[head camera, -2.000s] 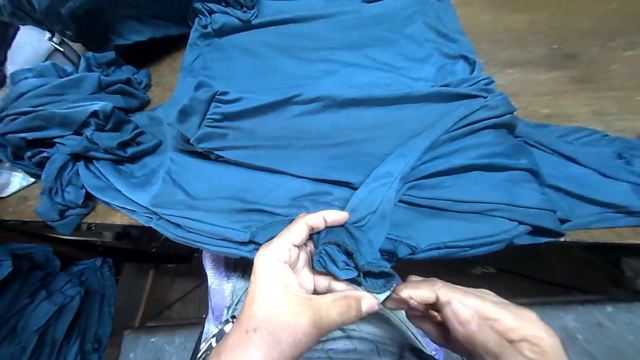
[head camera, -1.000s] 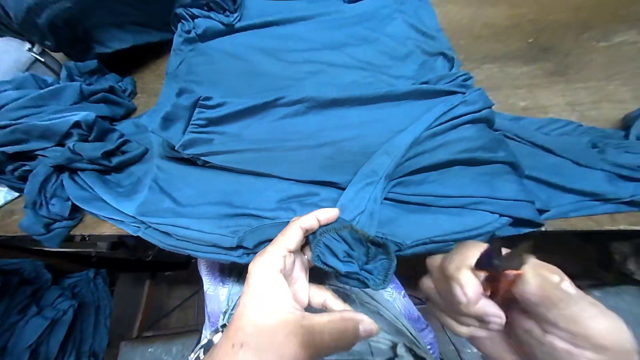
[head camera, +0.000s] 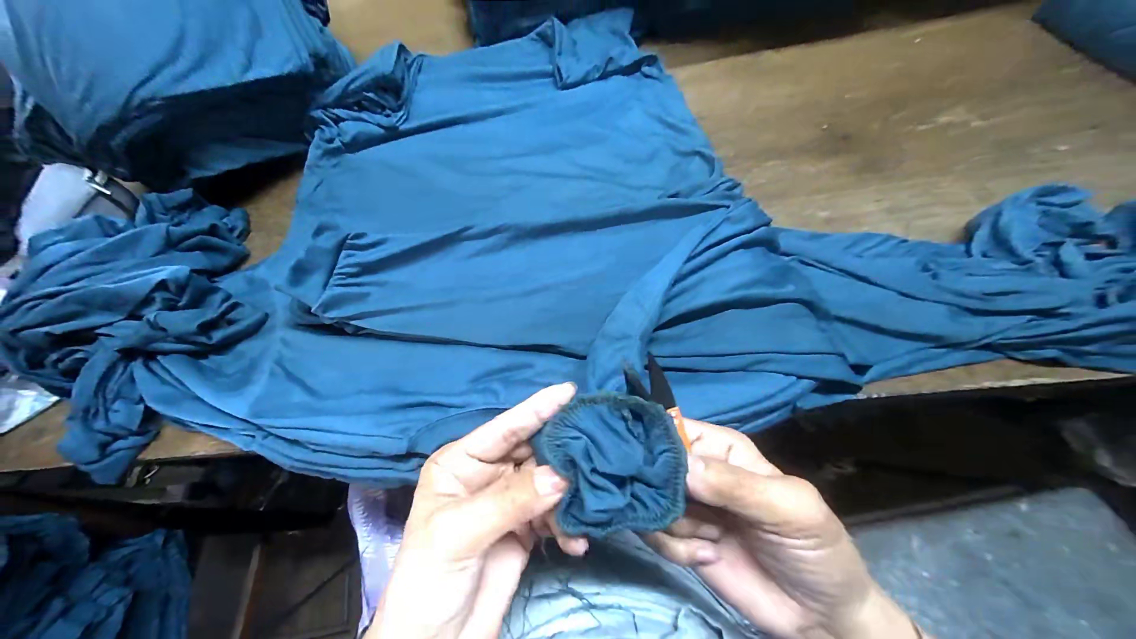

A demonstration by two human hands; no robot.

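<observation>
A teal knit garment (head camera: 524, 177) lies spread over the wooden table, one sleeve drawn toward me over the front edge. Its round, overlock-stitched cuff opening (head camera: 612, 466) faces up between my hands. My left hand (head camera: 488, 497) pinches the cuff's left rim between thumb and fingers. At the right rim, my right hand (head camera: 763, 506) holds small thread snips (head camera: 661, 390) with dark blades and an orange part; the blades point up and away behind the cuff. Those fingers also touch the cuff; how firmly they grip it is hidden.
More teal fabric is bunched at the left (head camera: 133, 302), with a large folded pile (head camera: 177, 80) behind it. Further cloth lies at the right end of the wooden table (head camera: 887, 133). Below the front edge are teal pieces (head camera: 89, 577) at lower left and a grey surface (head camera: 1003, 559) at lower right.
My right hand, away from the cuff a second ago with the snips in it, has come back left to the cuff's right rim. The cuff now faces up, held more open. The view has shifted.
</observation>
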